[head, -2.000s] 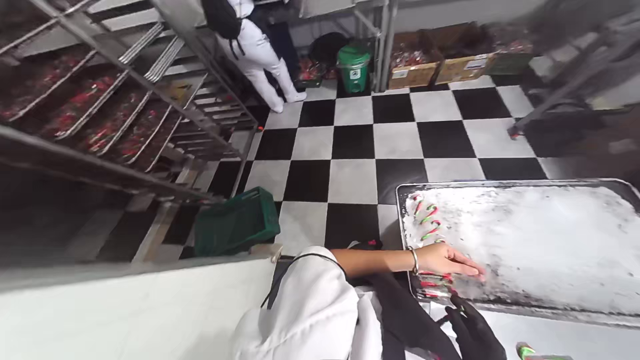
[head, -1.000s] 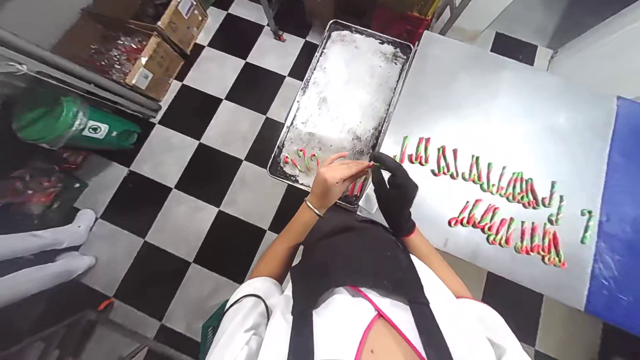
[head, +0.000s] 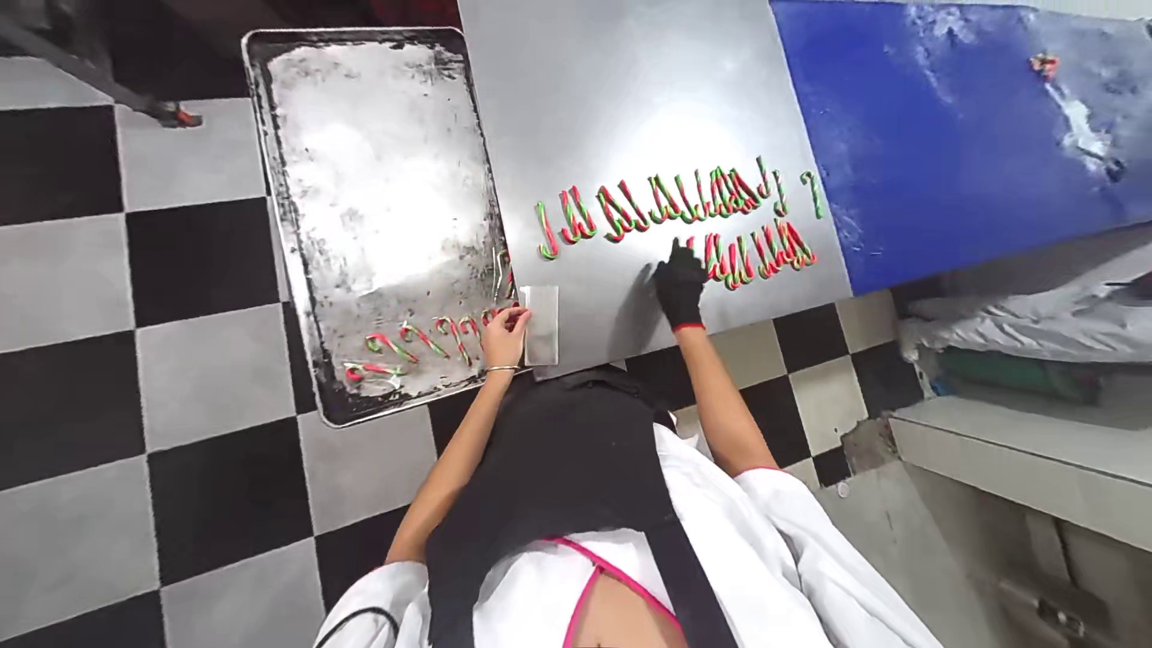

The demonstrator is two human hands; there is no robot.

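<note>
My bare left hand (head: 507,335) pinches the edge of a small clear plastic sleeve (head: 542,326) at the border between the metal baking tray (head: 288,261) and the metal tabletop (head: 594,99). Just left of it, several red, green and white candy canes (head: 421,343) lie in a row along the tray's near end. My right hand (head: 681,281), in a black glove, reaches over the tabletop to the left end of the lower row of candy canes (head: 765,254); its fingertips touch or nearly touch one. A longer row of candy canes (head: 657,200) lies above.
A blue surface (head: 918,135) with whitish smears adjoins the metal tabletop on the right. A small orange-and-white item (head: 1044,66) lies on it. Below right are a ledge (head: 1017,450) and plastic-wrapped material (head: 1035,315). Checkered floor (head: 207,351) shows at left.
The view has swung right, towards the tabletop. My gloved right hand has moved away from my left hand to the candy canes on the tabletop. A clear sleeve now shows at my left hand.
</note>
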